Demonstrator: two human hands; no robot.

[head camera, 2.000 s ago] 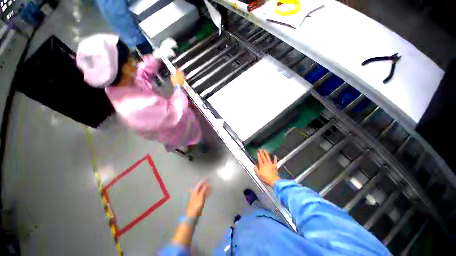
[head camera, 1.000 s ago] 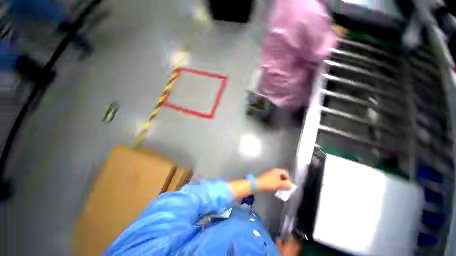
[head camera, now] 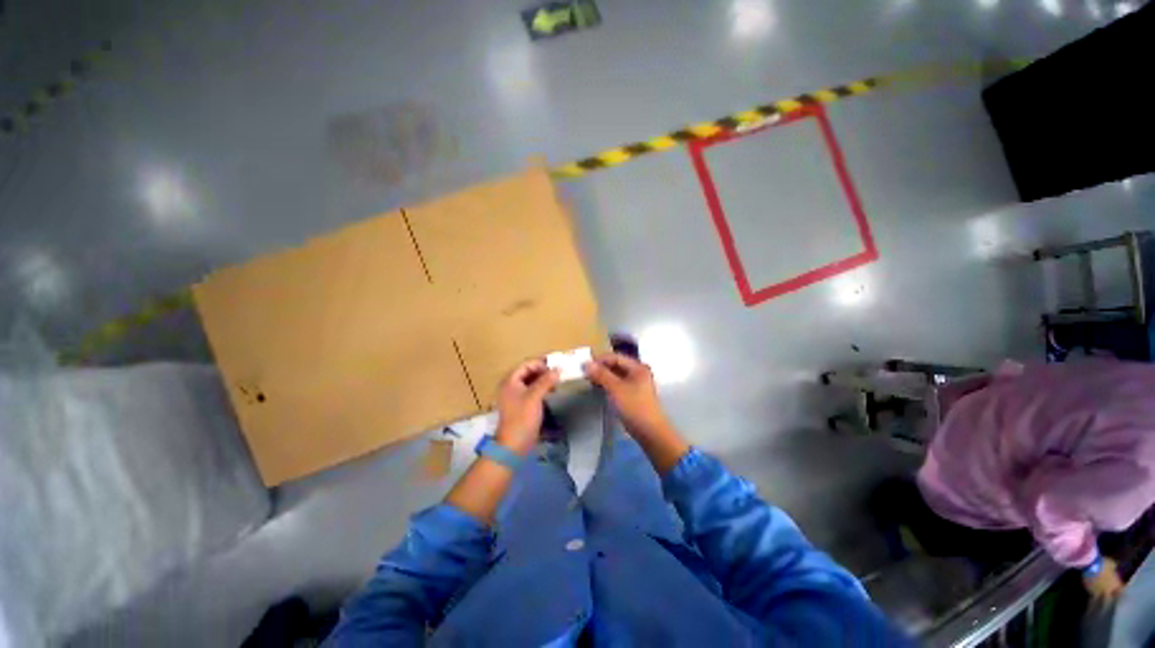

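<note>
A small white label or printed packet [head camera: 570,363] is stretched between my two hands, in front of my body. My left hand [head camera: 522,403] pinches its left end in the fingertips, with a blue band on the wrist. My right hand [head camera: 628,390] pinches its right end. Large flat brown cartons [head camera: 367,329] lie on the floor just beyond and to the left of my hands. The label is near the cartons' right front corner. Any print on the label is too small to read.
A red taped rectangle [head camera: 871,241] and yellow-black tape [head camera: 659,146] mark the floor. A large grey-white bagged bulk [head camera: 139,468] lies at left. A person in pink [head camera: 1051,443] is at right beside the conveyor rail [head camera: 1001,608]. A metal-framed stool [head camera: 887,403] and a black box [head camera: 1077,108] stand at right.
My view has turned from the roller conveyor to the floor cartons. The small white piece, earlier in one hand's fingertips, is now held by both hands.
</note>
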